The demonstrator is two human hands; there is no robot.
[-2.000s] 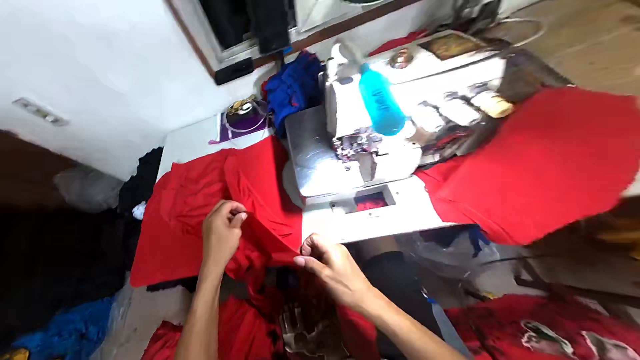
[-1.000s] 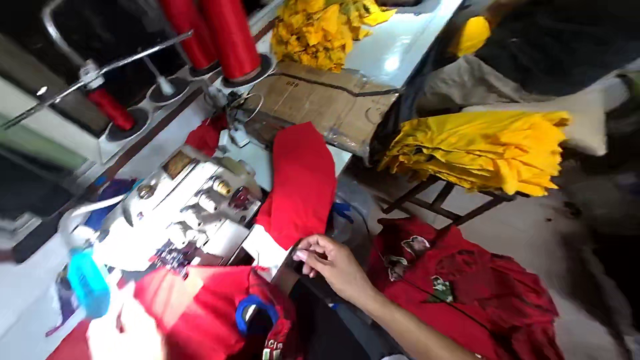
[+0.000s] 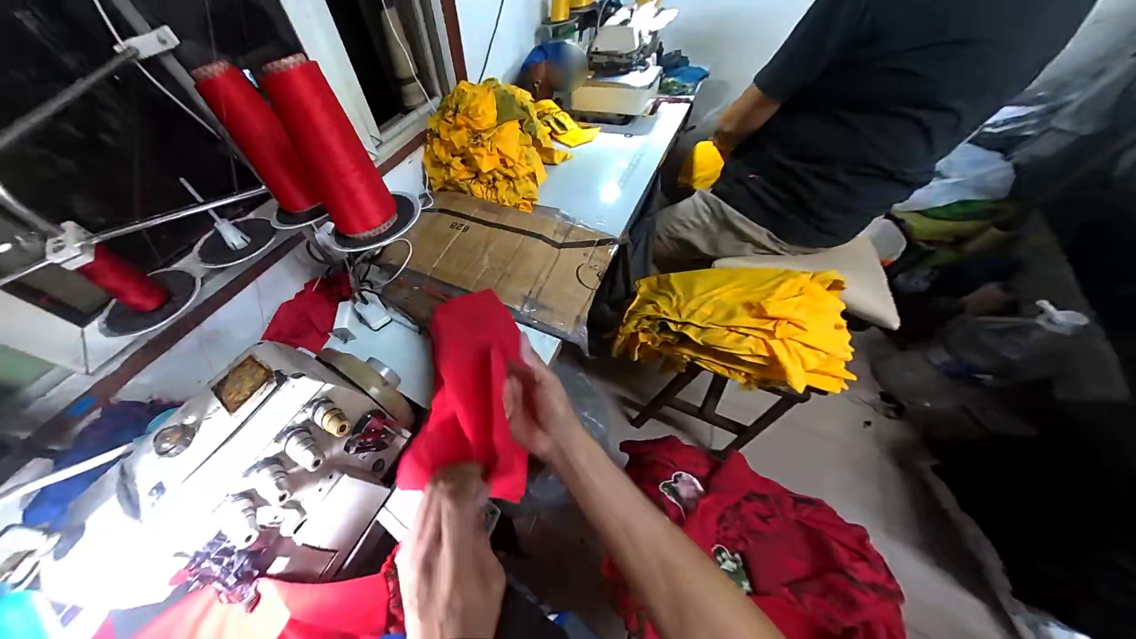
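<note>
Both hands are at a folded piece of red fabric (image 3: 475, 382) on the right end of the sewing table. My left hand (image 3: 453, 550) reaches up from below and meets its lower edge; the fingertips are hidden by the cloth. My right hand (image 3: 537, 399) has its fingers at the right edge of the same piece, with the thumb side upward. To the left stands a white overlock sewing machine (image 3: 293, 479). More red fabric (image 3: 328, 603) lies by the machine's needle area, lower left.
Red thread cones (image 3: 328, 151) stand behind the machine. A taped cardboard sheet (image 3: 506, 257) lies beyond. Stacked yellow fabric (image 3: 745, 324) rests on a stool, with red garments (image 3: 763, 541) nearer. A co-worker in a dark shirt (image 3: 879, 115) sits at a table bearing yellow cloth (image 3: 488, 142).
The view has swung right. My left hand has gone from the red cloth near the machine to the folded red piece. My right hand has moved up along that piece.
</note>
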